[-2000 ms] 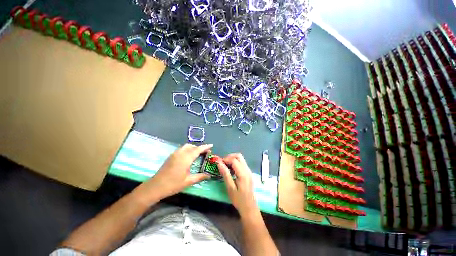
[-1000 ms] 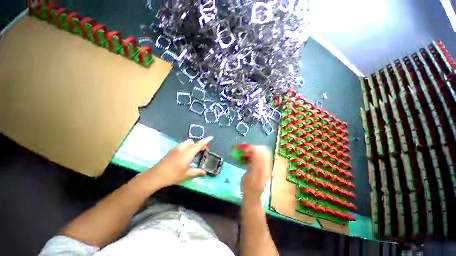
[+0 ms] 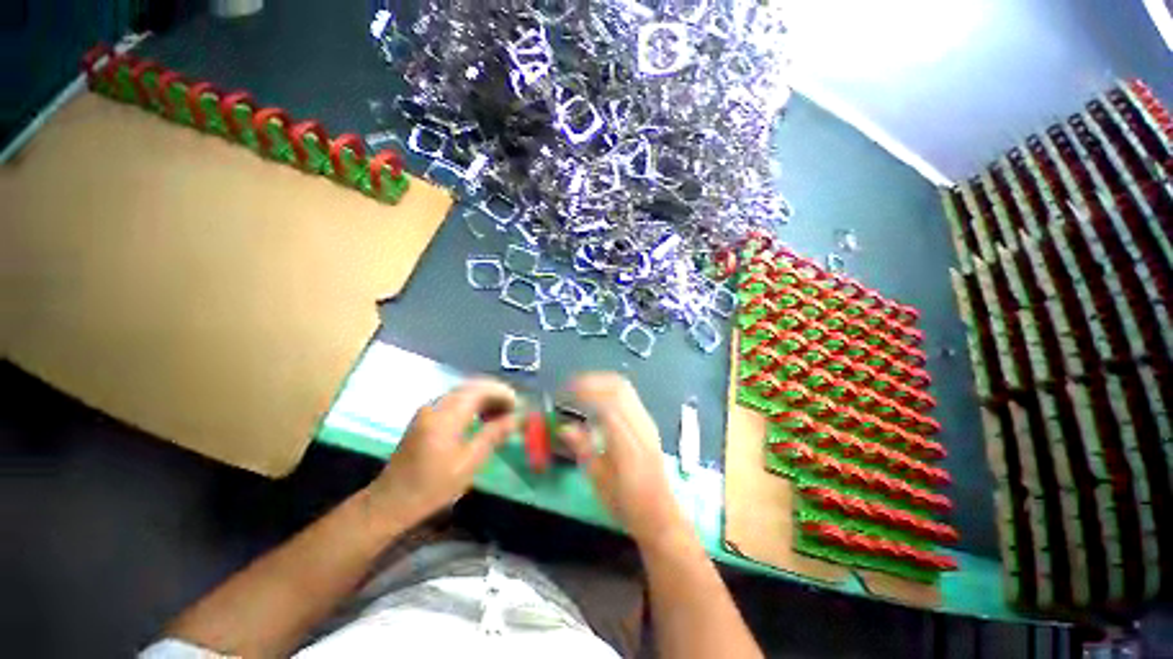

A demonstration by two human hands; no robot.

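A red-and-green part point(image 3: 538, 440), blurred, is between my two hands at the bench's front edge. My right hand point(image 3: 618, 451) has its fingertips against the part's right side and appears to grip it. My left hand point(image 3: 453, 444) is close on the left with fingers bent together; blur hides whether it touches the part. A dark block fixture point(image 3: 563, 415) shows only in part behind the part and my right fingers. A loose metal frame point(image 3: 521, 352) lies flat just beyond my hands.
A heap of metal frames point(image 3: 618, 142) lies at bench centre. The left cardboard sheet point(image 3: 193, 283) has one red-and-green row at its far edge. The right cardboard sheet point(image 3: 759, 489) holds dense rows. A slim pale tool point(image 3: 690, 435) lies between fixture and right sheet. Stacked layers point(image 3: 1055, 361) stand far right.
My right hand, with a red-and-green part, has moved left to meet my left hand. My left hand has drawn back from its hold at the fixture. The view has shifted slightly.
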